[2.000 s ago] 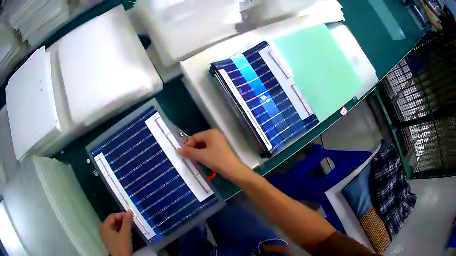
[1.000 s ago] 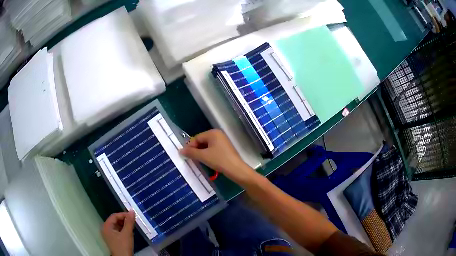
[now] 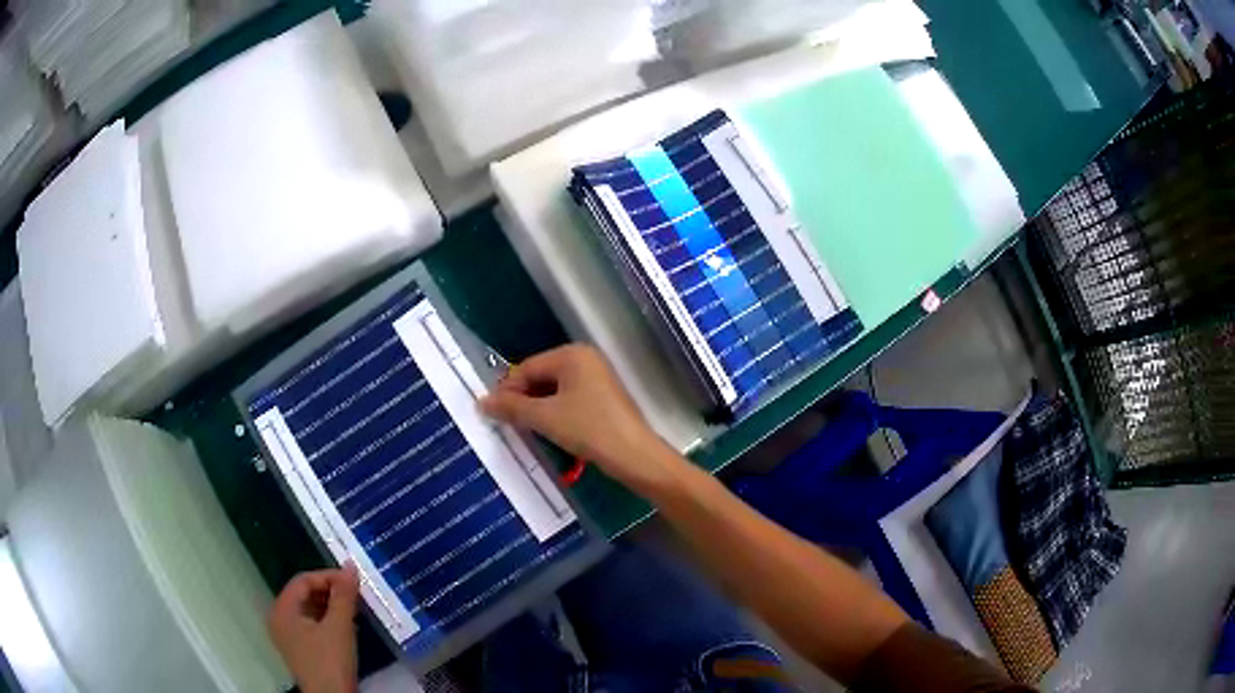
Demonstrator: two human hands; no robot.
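A dark blue solar cell layer (image 3: 393, 474) with a white strip along each long side lies on a larger grey clear plate (image 3: 585, 544) at the near edge of the bench. My left hand (image 3: 317, 631) pinches the lower end of its left white strip with thumb and finger; the picture's bottom edge cuts it off. My right hand (image 3: 558, 404) pinches the outer edge of its right white strip near the middle. A stack of the same cell layers (image 3: 718, 264) lies to the right on a white board, with a bright blue glare band.
A light-green sheet (image 3: 867, 190) lies right of the cell stack. Thick pale-green glass (image 3: 163, 542) stands at near left. White sheet stacks (image 3: 285, 176) fill the back. Red scissors (image 3: 574, 473) show by my right wrist. A blue stool (image 3: 867, 460) and wire basket (image 3: 1144, 298) are at right.
The view has shifted slightly. Both hands keep nearly the same place at the two white strips, and the cell layer has not visibly moved on the plate.
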